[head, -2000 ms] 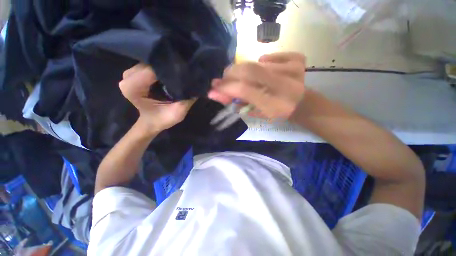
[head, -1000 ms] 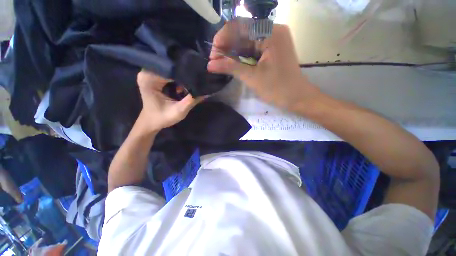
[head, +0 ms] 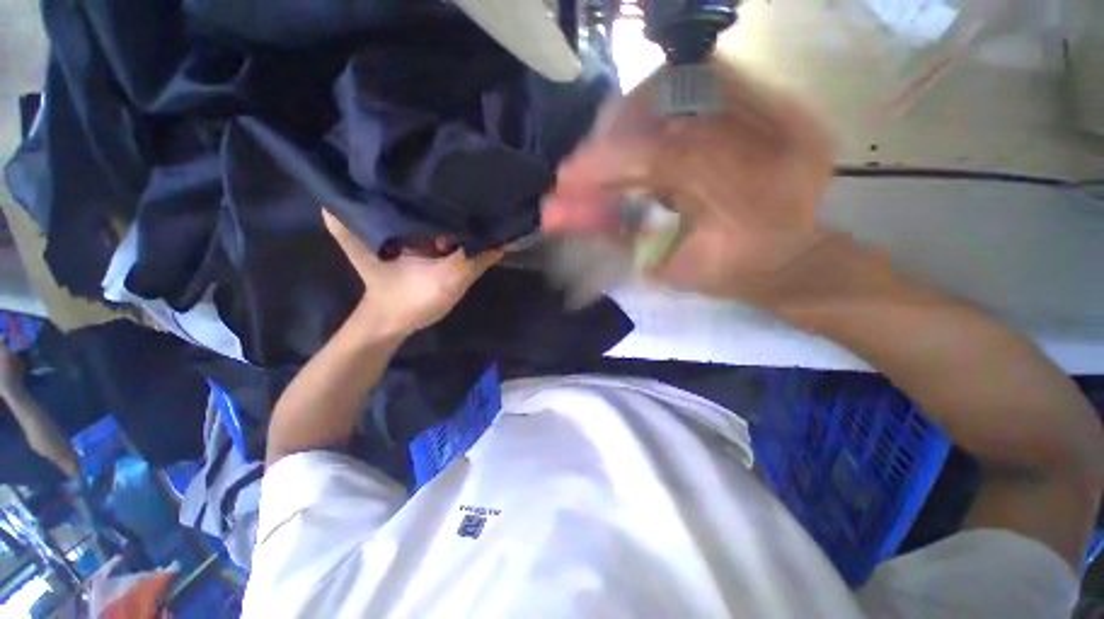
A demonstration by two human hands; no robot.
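Note:
A large mass of dark navy-black cloth, the garment [head: 279, 206], fills the left side. My left hand [head: 418, 288] grips its lower edge, with the fingers partly hidden under a fold. A dark pointed flap [head: 569, 317] hangs to the right of this hand. My right hand [head: 714, 187] is strongly blurred, just right of the cloth and under the machine head. It holds thread snips [head: 655, 236], whose pale green-yellow part shows in the palm. Blurred metal blades seem to point down and left. Whether the right fingertips touch the cloth cannot be told.
The cream machine head [head: 527, 34] is at the top, with a black part and ribbed knob [head: 691, 90] to its right. The white machine bed [head: 969, 266] runs right. Blue crates [head: 847, 472] are below. Part of another person's arm [head: 39, 417] shows at the far left.
My right hand has moved down and right, away from the cloth, and the snip blades now seem to point downward. My left hand still grips the garment, with its fingers more covered by the fold.

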